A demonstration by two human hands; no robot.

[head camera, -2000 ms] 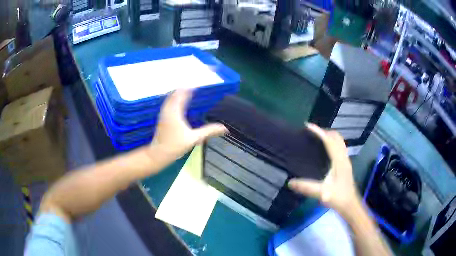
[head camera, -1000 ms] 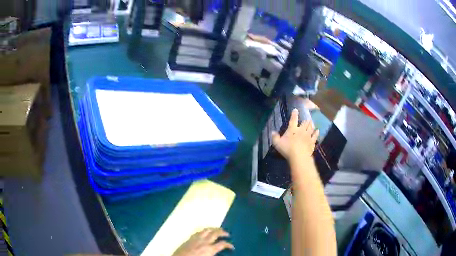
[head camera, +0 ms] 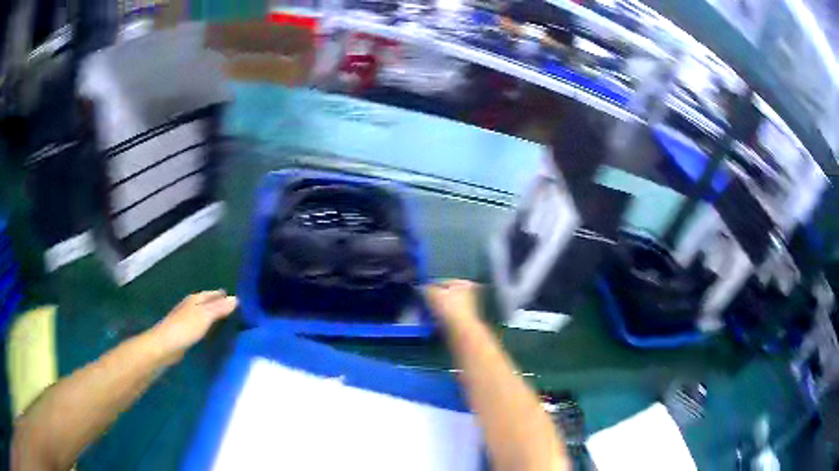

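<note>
A blue plastic tray (head camera: 419, 248) holds black headphones (head camera: 336, 239) in a dark insert. A second blue tray with a white liner (head camera: 340, 423) lies in front of it, cut off by the bottom edge. My left hand (head camera: 193, 317) has its fingertips at the left rim of the headphone tray. My right hand (head camera: 453, 299) is at that tray's lower right corner. Both hands are blurred, and whether the fingers grip the rim is not clear.
An upright retail box (head camera: 156, 175) stands at left, another box (head camera: 538, 239) at right. Beyond it is another blue tray (head camera: 667, 338) with black contents. White sheets (head camera: 644, 446) lie at lower right. A yellow strip (head camera: 33, 359) lies at far left.
The view has swung right, away from the tray stack. My right hand has left the upright box and my left hand the yellow strip; both are now at the headphone tray.
</note>
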